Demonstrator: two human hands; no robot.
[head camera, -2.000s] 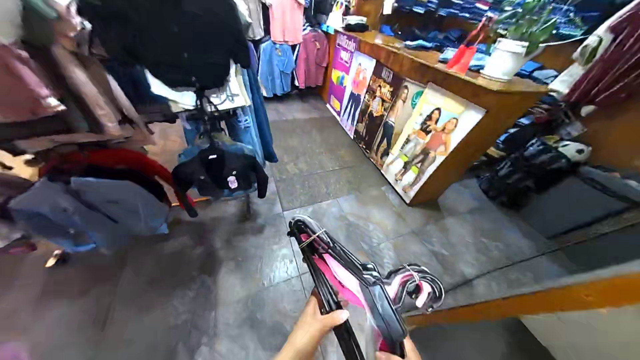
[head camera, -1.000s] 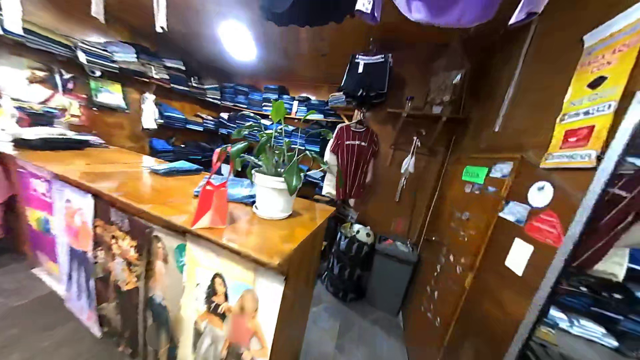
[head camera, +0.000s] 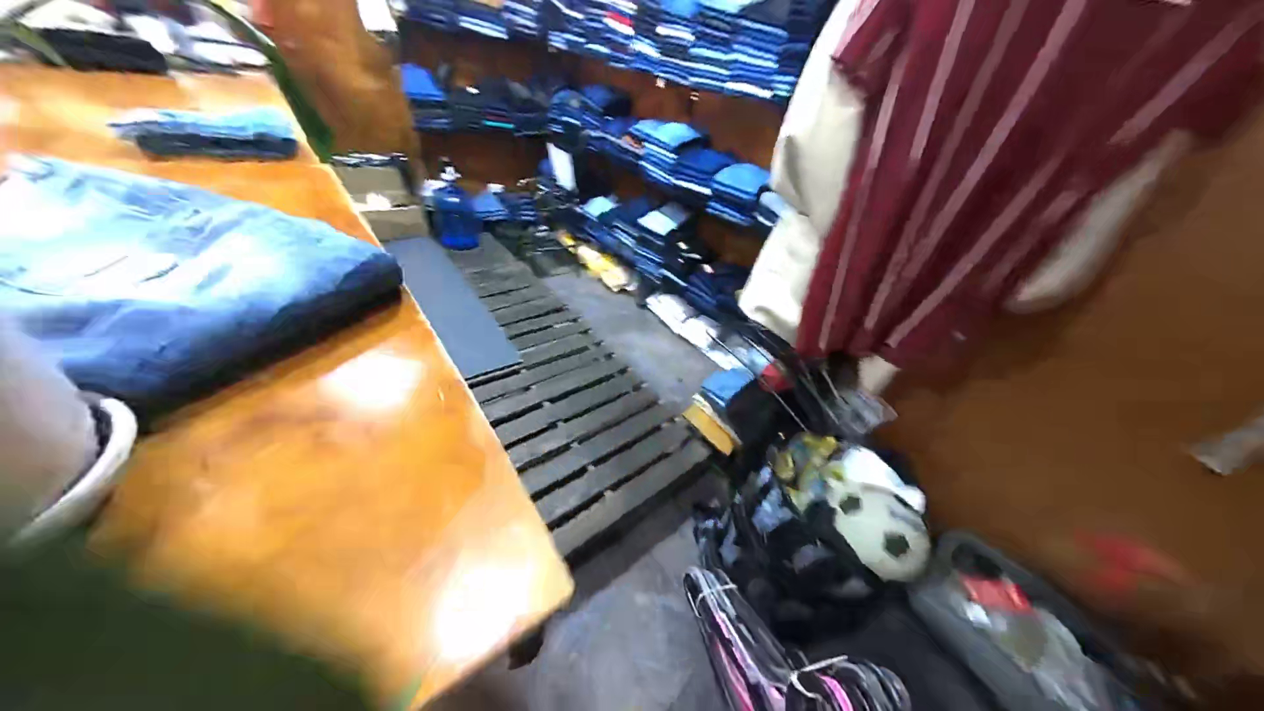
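Near the bottom edge, right of centre, a bundle of black and pink hangers (head camera: 755, 652) tied with pale bands shows over the floor. Neither of my hands appears in the frame, so what holds the bundle is hidden below the edge. Folded blue jeans (head camera: 188, 276) lie on the glossy wooden counter (head camera: 395, 474) at the left. A white plant pot (head camera: 59, 425), blurred and cut by the left edge, stands near the jeans, with dark green leaves below it.
A slatted wooden platform (head camera: 592, 415) runs behind the counter. Shelves hold stacks of folded jeans (head camera: 691, 148). Maroon striped clothing (head camera: 968, 168) hangs at the right. Below it are a soccer ball (head camera: 879, 523) on a dark bag and a grey bin (head camera: 1017, 622) with things inside.
The view has moved in close to the counter's end and the area behind it. Both hands showed at the hanger bundle two seconds ago; now only the bundle shows.
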